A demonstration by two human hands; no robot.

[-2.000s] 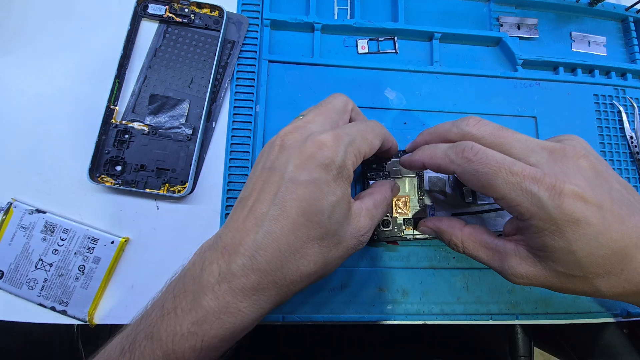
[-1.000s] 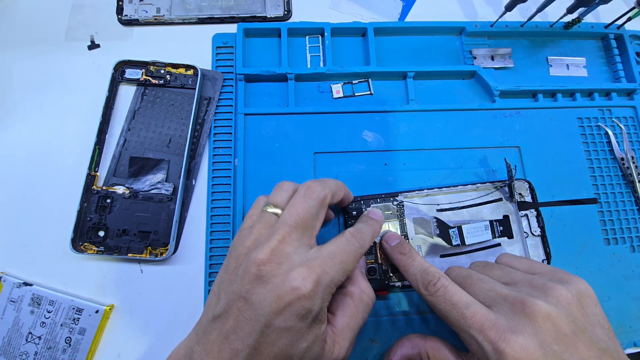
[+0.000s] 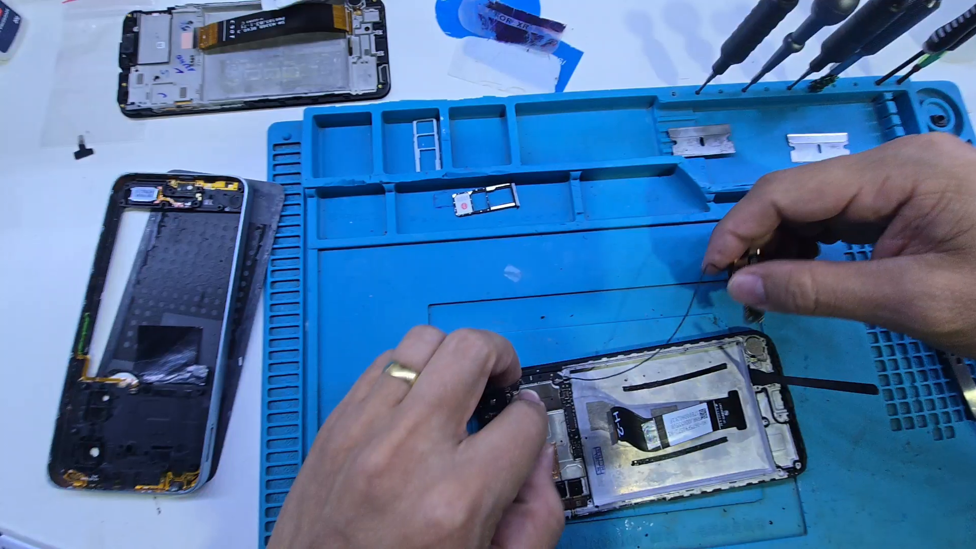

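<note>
An opened smartphone chassis (image 3: 671, 427) lies on a blue silicone repair mat (image 3: 381, 305), with a black flex cable (image 3: 679, 427) across its bare battery bay. My left hand (image 3: 442, 435) grips the phone's left end, its thumb and fingers on the circuit board (image 3: 563, 435). Above the phone's right part, my right hand (image 3: 854, 252) pinches a small part, mostly hidden by the fingers. A thin dark coaxial wire (image 3: 688, 313) runs from those fingertips down to the phone's upper edge near the board.
Left of the mat lies a phone mid-frame (image 3: 152, 335); behind it is another opened phone (image 3: 255, 57). SIM trays (image 3: 485, 200) and razor blades (image 3: 701, 142) sit in the mat's compartments. Screwdrivers (image 3: 755, 38) stand along the back right edge.
My right hand has left the board and risen to the right, with a small part between its fingers and the wire stretching from it. My left hand has stayed at the phone's left end.
</note>
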